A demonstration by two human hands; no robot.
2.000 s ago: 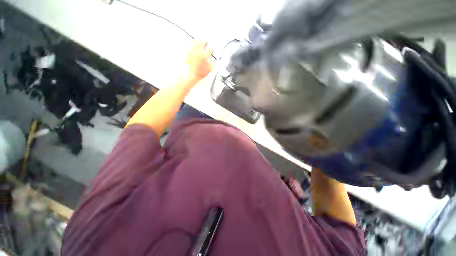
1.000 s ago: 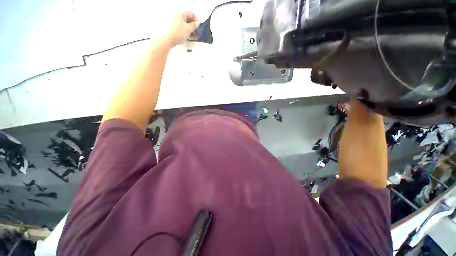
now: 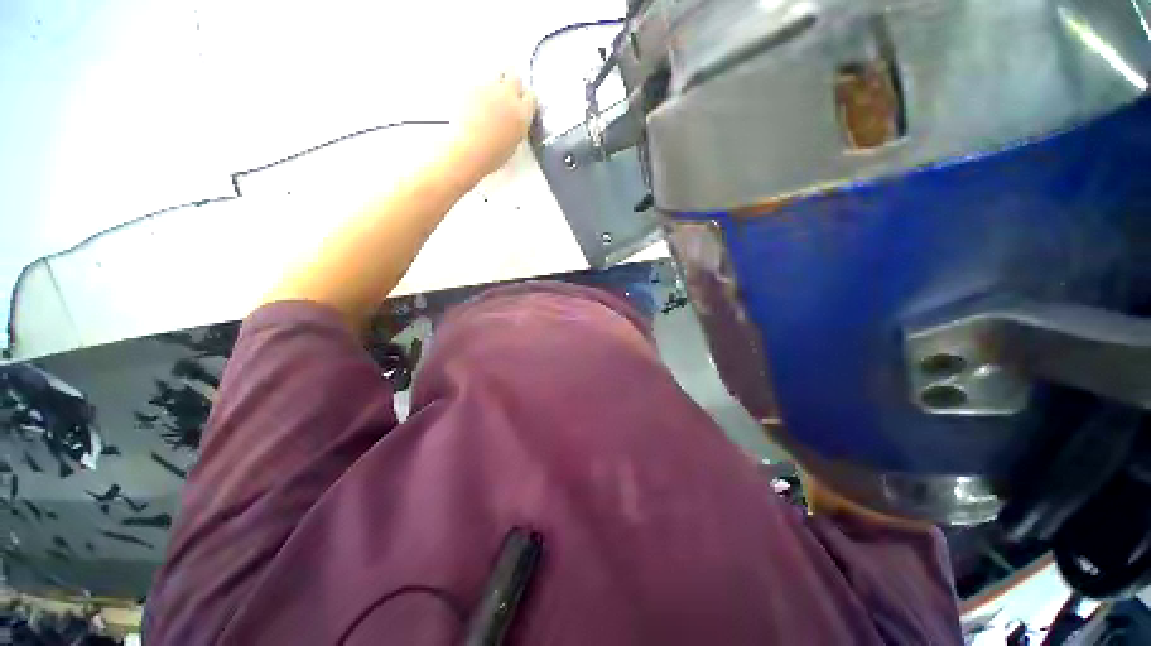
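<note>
The large grey-and-blue cutting machine point(image 3: 884, 252) fills the upper right. Its flat grey base plate point(image 3: 593, 189) with screws shows at its left, near the table's front edge. The white paper marker point(image 3: 253, 76) covers the lay, washed out by glare, with a dark cut line running from the left towards my hand and another curving behind the base plate. My left hand point(image 3: 496, 124) rests on the paper just left of the base plate, fingers bent; whether it pinches anything cannot be told. My right hand is hidden behind the machine's motor body.
The table's front edge runs close to my body. Dark and white scraps point(image 3: 101, 442) lie on the grey floor at the left. A black cable point(image 3: 1098, 543) hangs at the lower right. A dark pen-like object point(image 3: 505, 587) is on my maroon shirt.
The machine has turned and now looks larger, with its blue side in view. The base plate is angled and closer to my left hand. The dark gap beside my left hand no longer shows.
</note>
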